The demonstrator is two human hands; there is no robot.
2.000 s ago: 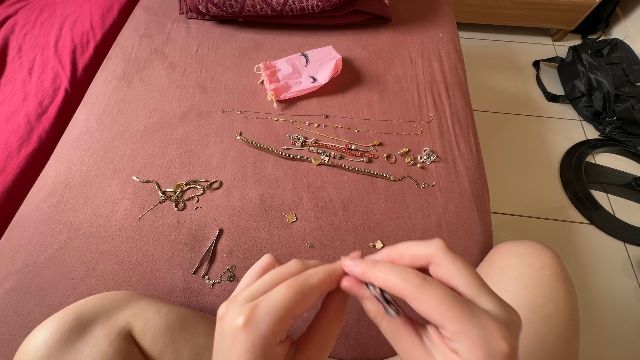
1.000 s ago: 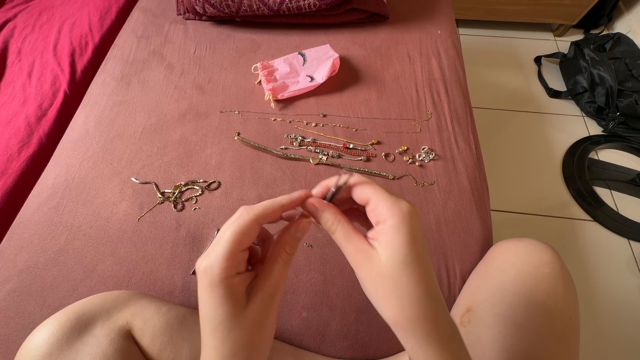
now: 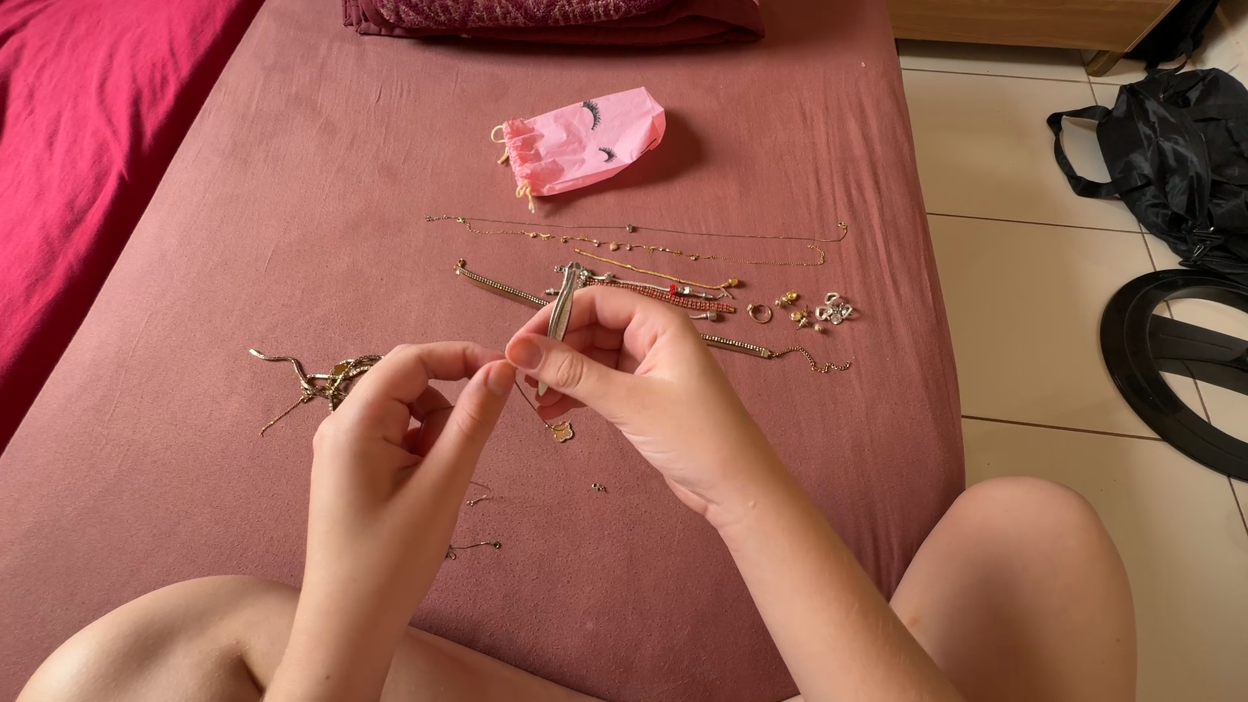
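My left hand [image 3: 405, 419] and my right hand [image 3: 624, 375] meet at the fingertips above the bed. Between thumb and index finger, my left hand pinches a thin chain, from which a small gold flower-shaped pendant [image 3: 562, 431] seems to hang. Metal tweezers [image 3: 561, 310] lie held in my right hand, pointing up past its index finger; whether its fingertips also touch the chain cannot be told. Beyond the hands, fine necklaces [image 3: 624, 230] and bracelets [image 3: 726, 344] lie in rows, partly hidden. A ring [image 3: 760, 313] and a silver flower-shaped piece [image 3: 836, 309] lie right of them.
A tangled jewelry pile [image 3: 336, 378] lies left of my left hand. Bits of chain [image 3: 475, 546] rest nearer me. A pink drawstring pouch [image 3: 585, 141] lies farther back, before a folded maroon cloth [image 3: 556, 29]. On the tiled floor at right are a black bag [image 3: 1180, 161] and a black ring-shaped object [image 3: 1131, 361].
Both hands have moved up over the bed from its near side, still close together. The tweezers now point upward in my right hand, and a flower pendant shows below the fingers.
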